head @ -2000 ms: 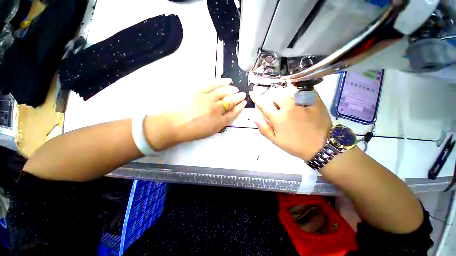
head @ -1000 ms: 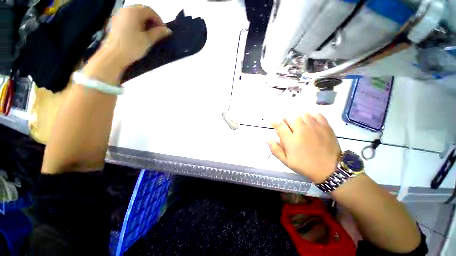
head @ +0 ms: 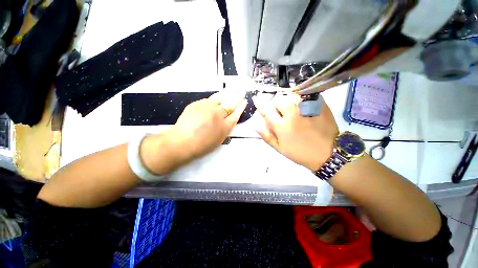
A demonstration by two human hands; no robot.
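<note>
A black speckled fabric piece (head: 157, 109) lies flat on the white table, its square end to the left and its rounded end under my fingers at the needle area. My left hand (head: 207, 118) presses on it from above, fingertips close to the presser foot (head: 283, 78). My right hand (head: 299, 123) is flat beside the foot, its fingertips touching the piece's rounded end. Glare hides the fingertips and needle. A stack of black speckled pieces (head: 123, 65) lies left of the machine. Another black strip (head: 227, 49) lies behind the needle.
The sewing machine head (head: 335, 36) hangs over the work. A phone (head: 372, 100) with a ring lies at right, dark snips (head: 464, 163) further right. A dark fabric bundle (head: 36, 68) is on the tan board (head: 34, 144). A measuring tape (head: 236, 194) runs along the front edge.
One second ago my left hand was at the stack. It is now at the needle, with a fabric piece under it. My right hand has moved up to the presser foot.
</note>
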